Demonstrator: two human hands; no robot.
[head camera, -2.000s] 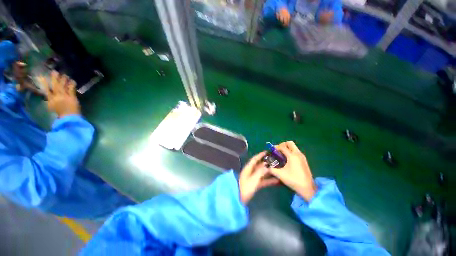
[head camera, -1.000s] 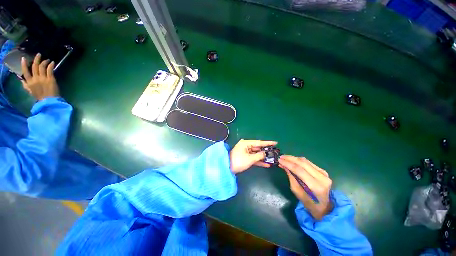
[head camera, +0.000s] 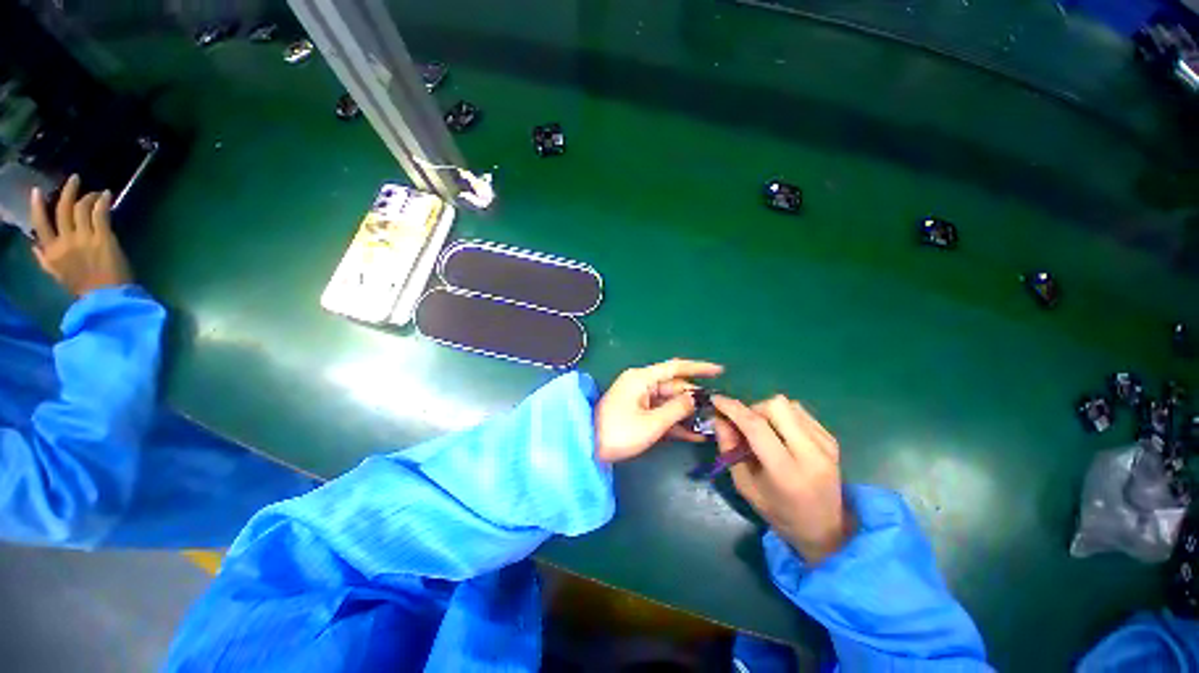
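Note:
A small black module (head camera: 704, 414) with a shiny face is held between my two hands above the green bench (head camera: 684, 283). My left hand (head camera: 644, 412) grips its left side with thumb and fingers. My right hand (head camera: 792, 476) has its fingertips at the module's right side and holds a thin purple pen-like tool (head camera: 723, 463), its end pointing down and left. My fingers hide part of the module and of the tool.
Two dark oval pads (head camera: 506, 326) and a white-gold phone (head camera: 388, 256) lie left, by a metal post (head camera: 375, 92). Black modules (head camera: 784, 197) lie spaced beyond my hands; several cluster by a plastic bag (head camera: 1128, 502) at right. Another person's hand (head camera: 79, 239) is far left.
The camera view has shifted and steadied. The purple tool, upright above the module at first and then along my right palm, now points down-left below my right fingers. Both hands remain at the module.

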